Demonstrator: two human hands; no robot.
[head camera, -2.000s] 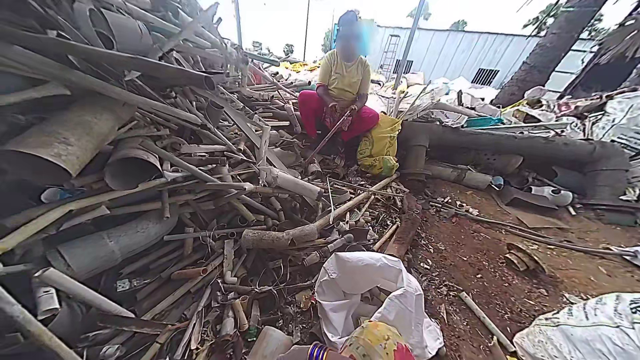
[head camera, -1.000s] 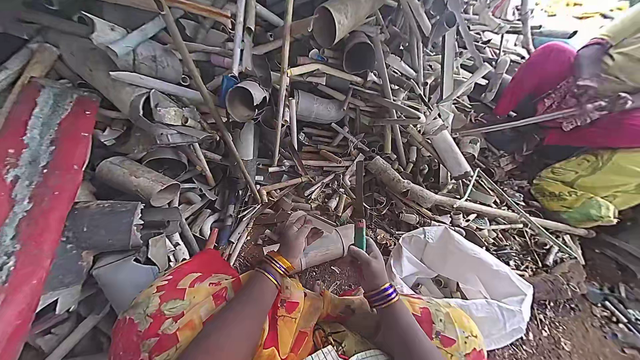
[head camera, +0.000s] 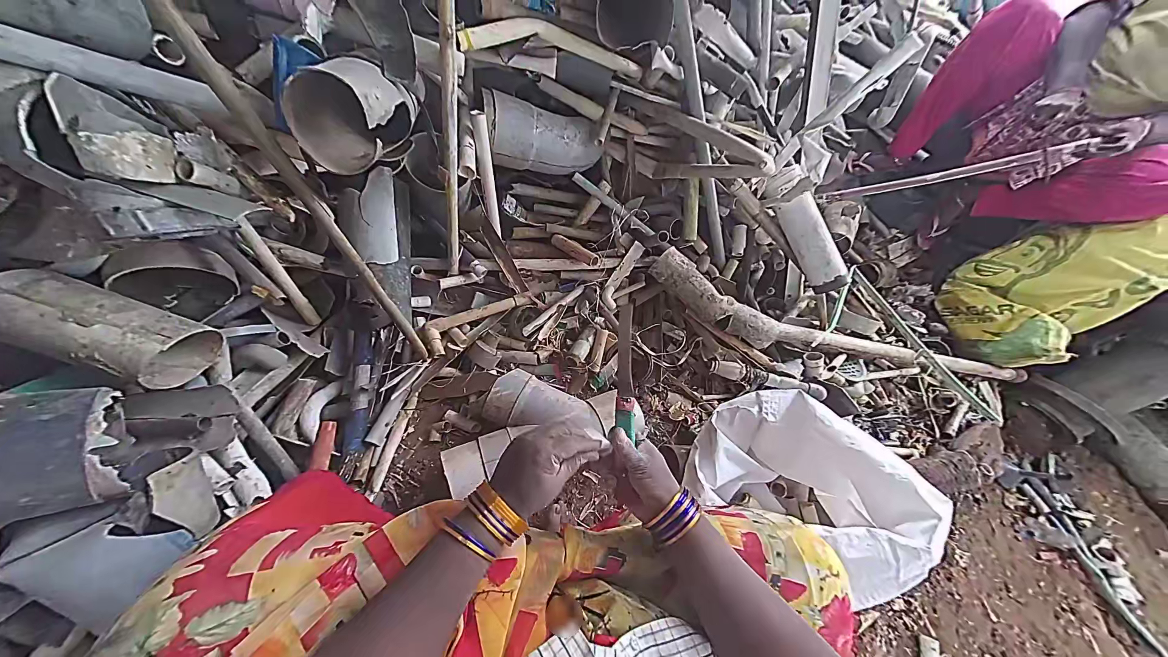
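Note:
My right hand (head camera: 644, 474) is closed around the green and red handle of a long-bladed saw or knife (head camera: 625, 365), its narrow blade pointing up and away from me. Close by on the left, my left hand (head camera: 549, 464) has its fingers bent together near the handle; whether it pinches something small I cannot tell. Below and beyond my left hand lie pale cut pipe pieces (head camera: 529, 401). A white sack (head camera: 812, 447) with short pipe pieces inside lies open to the right of my right hand.
Broken plastic pipes (head camera: 109, 324) and sticks are heaped in front and on the left. A long crooked pipe (head camera: 730, 310) lies across the debris. At the upper right another person (head camera: 1031, 109) sits with a long rod, beside a yellow sack (head camera: 1058, 283).
The view has swung down from the far yard to the pile and my lap. Since one second ago, my left hand has moved closer to my right hand, its fingers drawn together.

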